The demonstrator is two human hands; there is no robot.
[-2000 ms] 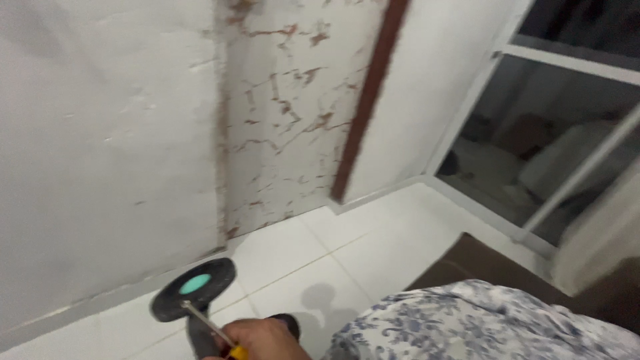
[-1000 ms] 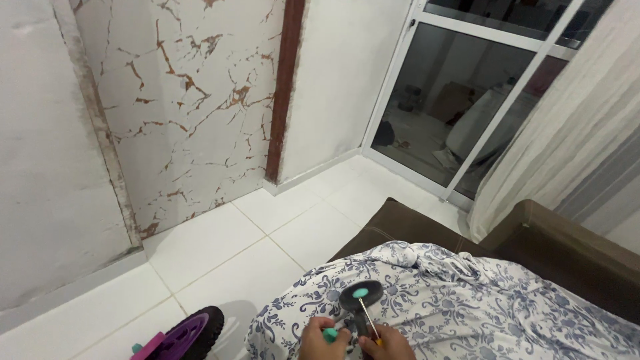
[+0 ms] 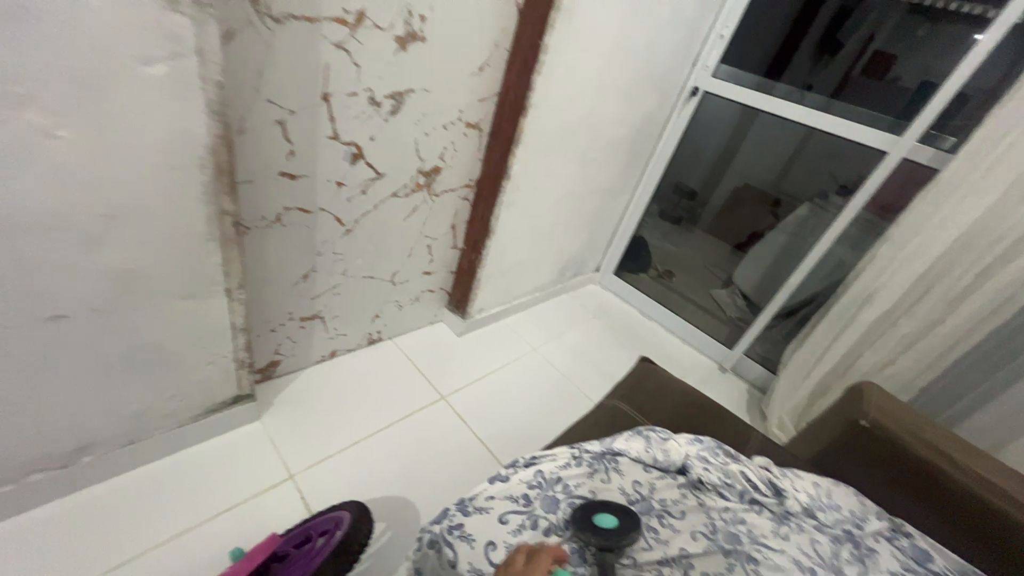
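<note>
My left hand [image 3: 531, 560] shows only in part at the bottom edge, its fingers curled at a small teal part [image 3: 561, 572]. Just right of it, a small black wheel with a teal hub [image 3: 606, 522], like a child's bicycle training wheel, lies over the white cloth with blue floral print [image 3: 680, 488]. Its dark arm or bracket runs down out of the frame. What supports the wheel is hidden. My right hand is out of view, and no screwdriver shows.
A purple bicycle wheel with a black tyre [image 3: 348, 536] and a pink part stand at lower left on the white tiled floor [image 3: 384, 448]. A brown sofa [image 3: 904, 456], a pale curtain [image 3: 920, 280] and a glass sliding door [image 3: 768, 216] are at right.
The right hand and the yellow-handled screwdriver, seen beside the small wheel a second ago, have left the view. Two seconds ago the small wheel was over the floor; now it is over the floral cloth.
</note>
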